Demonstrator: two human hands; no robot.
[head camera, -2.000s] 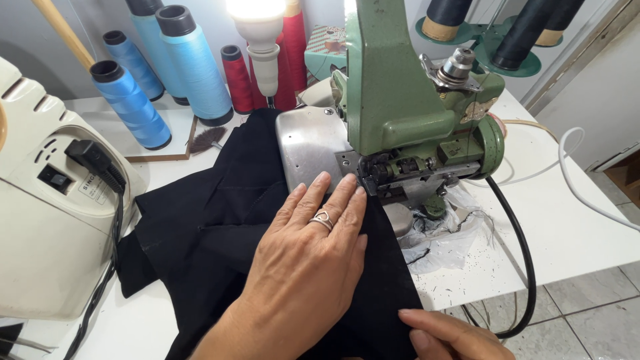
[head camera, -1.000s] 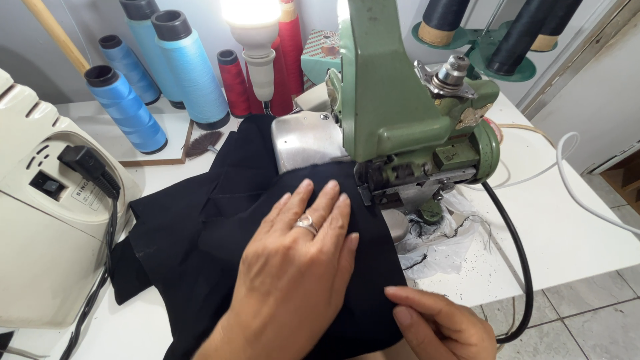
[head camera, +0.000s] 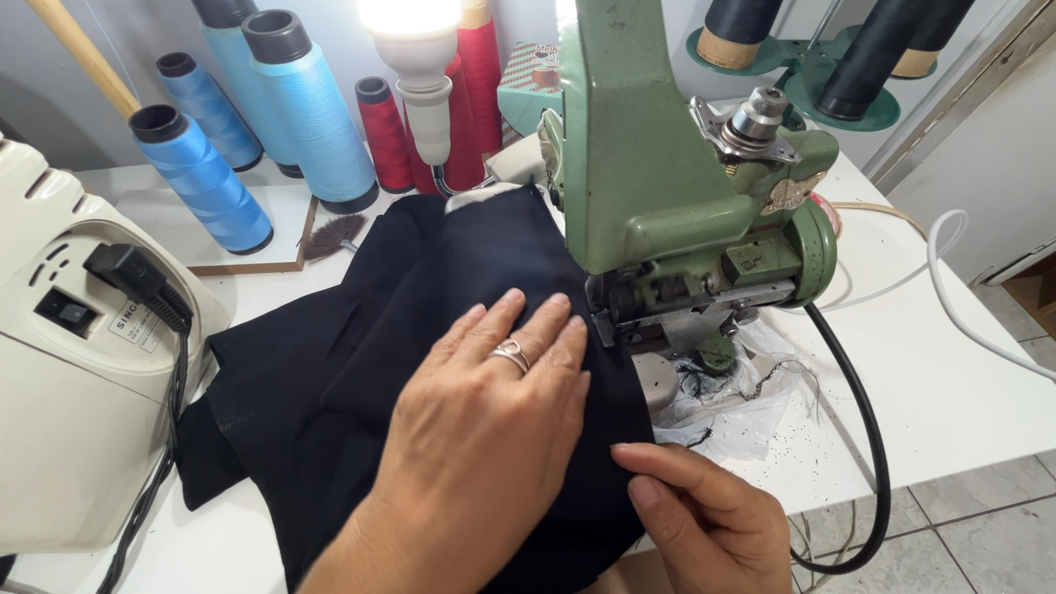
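Note:
Dark navy or black fabric (head camera: 346, 346) lies bunched across the white table and runs along the stitching area of a green overlock sewing machine (head camera: 660, 165). My left hand (head camera: 487, 412), with a ring on one finger, rests flat on top of the cloth, fingers just left of the presser foot (head camera: 604, 318). At the fabric's right edge is my right hand (head camera: 701, 511), thumb and index finger near the edge; whether they pinch it is not clear. The fabric hides most of the machine's metal bed.
A cream Singer sewing machine (head camera: 74, 412) with a black plug stands at the left. Blue thread cones (head camera: 202, 181), red thread cones (head camera: 386, 136) and a lit bulb (head camera: 417, 41) are behind. Right of the fabric lie a plastic bag (head camera: 742, 412) with thread scraps and a black hose (head camera: 879, 445).
The fabric has moved away from me along the machine and now covers the metal bed that showed earlier. My left hand stays flat on it.

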